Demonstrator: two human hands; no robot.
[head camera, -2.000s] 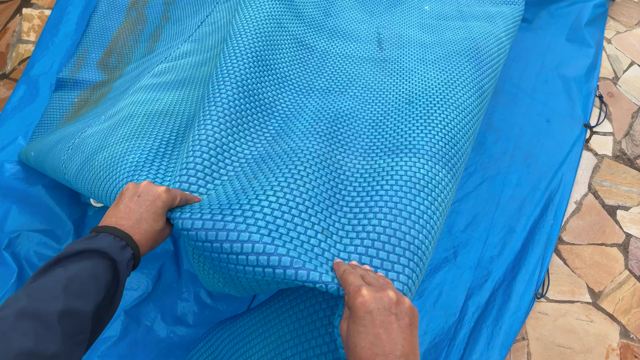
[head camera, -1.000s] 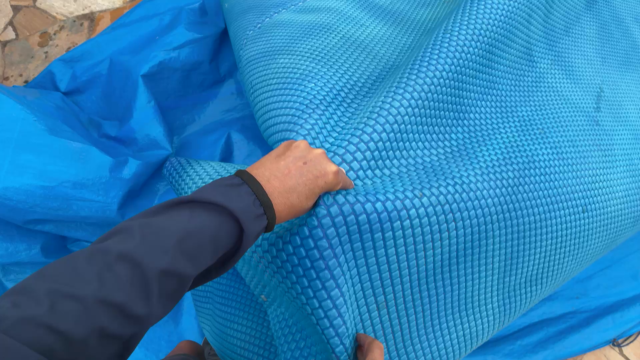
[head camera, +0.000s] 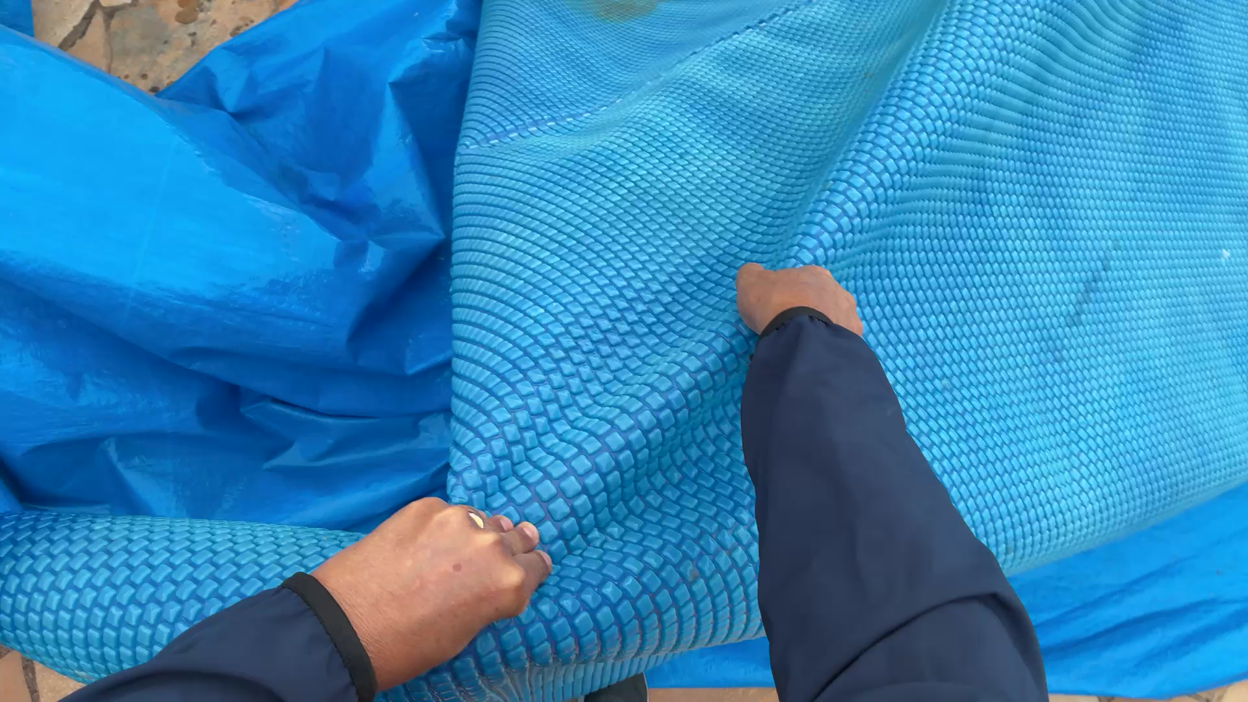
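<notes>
A blue bubble-textured pool cover (head camera: 1053, 390) lies in folds across the middle and right of the view. Near its lower left edge, my left hand (head camera: 439, 575) is closed on a fold, with a ring on one finger. Farther up and to the right, my right hand (head camera: 799, 297) grips a raised ridge of the same cover, its fingertips hidden in the material. Both of my arms wear dark blue sleeves with black cuffs. A rolled or folded part of the cover (head camera: 166, 585) stretches to the lower left.
A smooth blue tarpaulin (head camera: 195, 292) spreads, crumpled, at the left and shows again under the cover at the lower right. Irregular stone paving (head camera: 175, 39) is visible at the upper left, with more along the bottom edge. A dark shoe tip seems to show at the bottom.
My right hand, low at the cover's edge before, now grips a ridge farther up the cover. My left hand is at the lower left edge. The view has shifted left.
</notes>
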